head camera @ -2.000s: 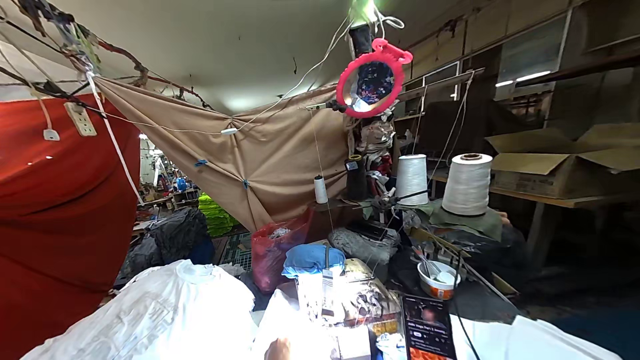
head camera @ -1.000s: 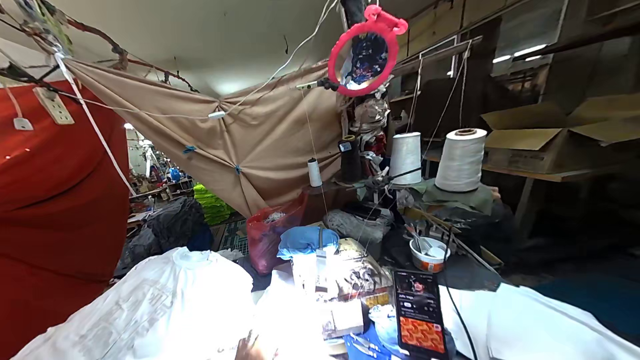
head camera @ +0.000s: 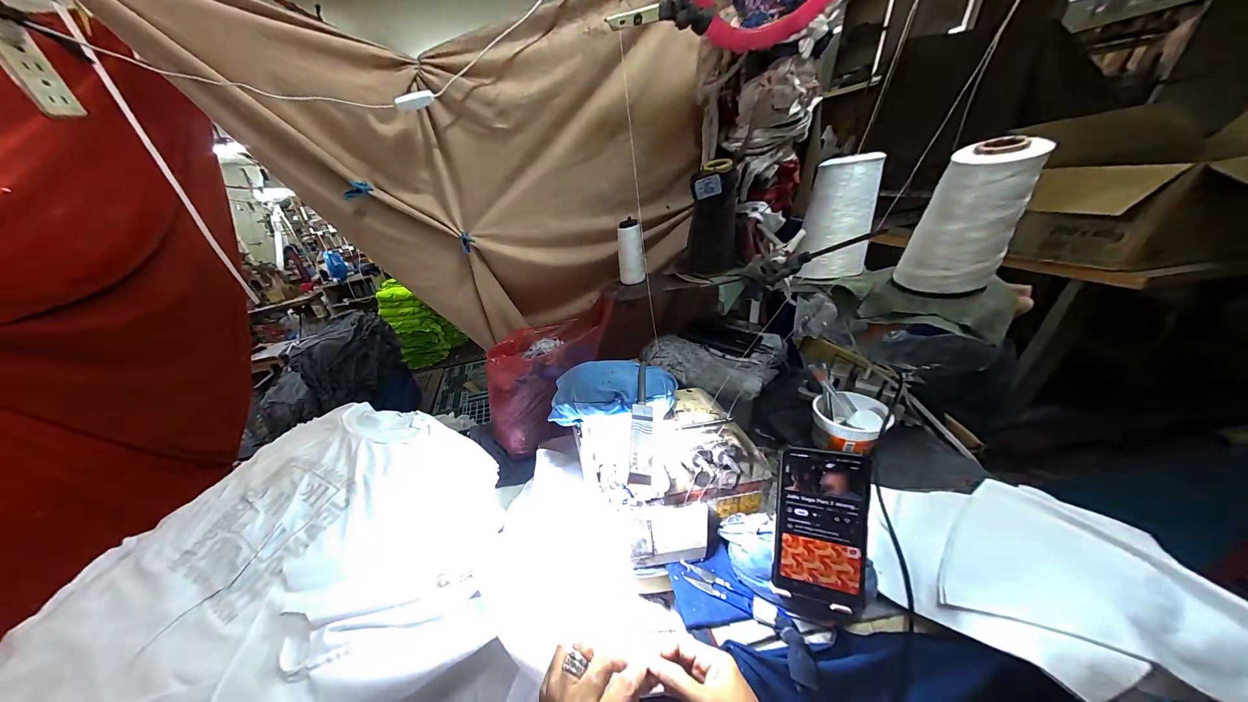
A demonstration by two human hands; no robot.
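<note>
At the bottom centre, my left hand (head camera: 583, 675), with a ring on one finger, pinches the edge of white fabric (head camera: 565, 565) that glares under a bright lamp. Close beside it, my right hand (head camera: 700, 673) grips the same fabric with bent fingers. Just beyond stands a sewing machine (head camera: 707, 458) with a blue cloth cover (head camera: 612, 388) on top. Its needle area is washed out by the light. A white printed T-shirt (head camera: 390, 507) is spread to the left. Small thread snips (head camera: 707, 580) lie on blue cloth right of the machine.
A smartphone (head camera: 822, 526) stands upright right of the machine, before a white tub (head camera: 850, 421) holding tools. White fabric panels (head camera: 1043, 575) lie at right. Large white thread cones (head camera: 975, 214) stand behind. A red plastic bag (head camera: 546, 380) sits beyond the machine; a cable hangs beside the phone.
Both hands now show together on the white fabric, where the frame from one second ago showed only part of one hand at the bottom edge. The view has tilted down.
</note>
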